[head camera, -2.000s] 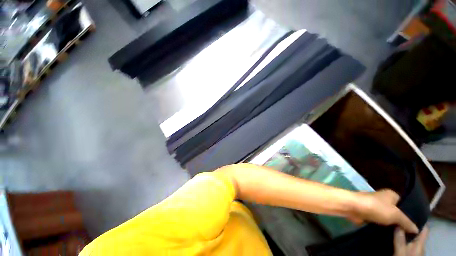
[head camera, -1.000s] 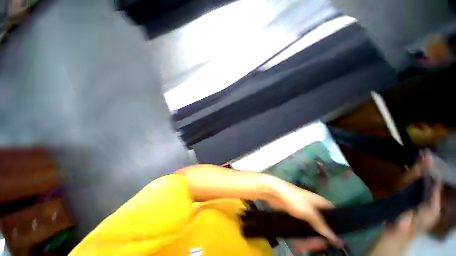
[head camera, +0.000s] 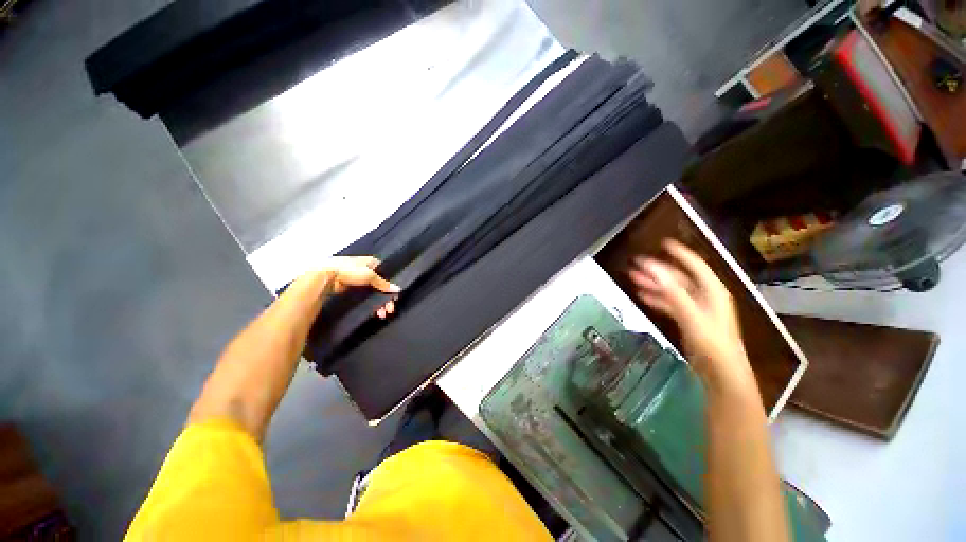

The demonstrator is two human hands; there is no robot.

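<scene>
My left hand (head camera: 355, 281) is on the loose pile of black strips (head camera: 482, 206) on the side table, its fingers closed around the edge of a black strip. Part of its grip is hidden by the strips. My right hand (head camera: 694, 307) is blurred, fingers apart and empty, above the brown-inside catch box (head camera: 738, 277). The green strip-cutting machine (head camera: 535, 397) stands at lower centre, with dark slots in its worn bed. My right forearm hides part of the machine.
A thick stack of black strips (head camera: 233, 53) lies at the far edge of the shiny metal tabletop (head camera: 281, 159). A fan (head camera: 890, 217), a brown board (head camera: 863, 371) and a small red-and-yellow box (head camera: 789, 238) are at the right. Grey floor shows at left.
The black strip held over the machine has left my hands. My left hand has moved to the strip pile, and my right hand has come up empty over the catch box. The view has shifted.
</scene>
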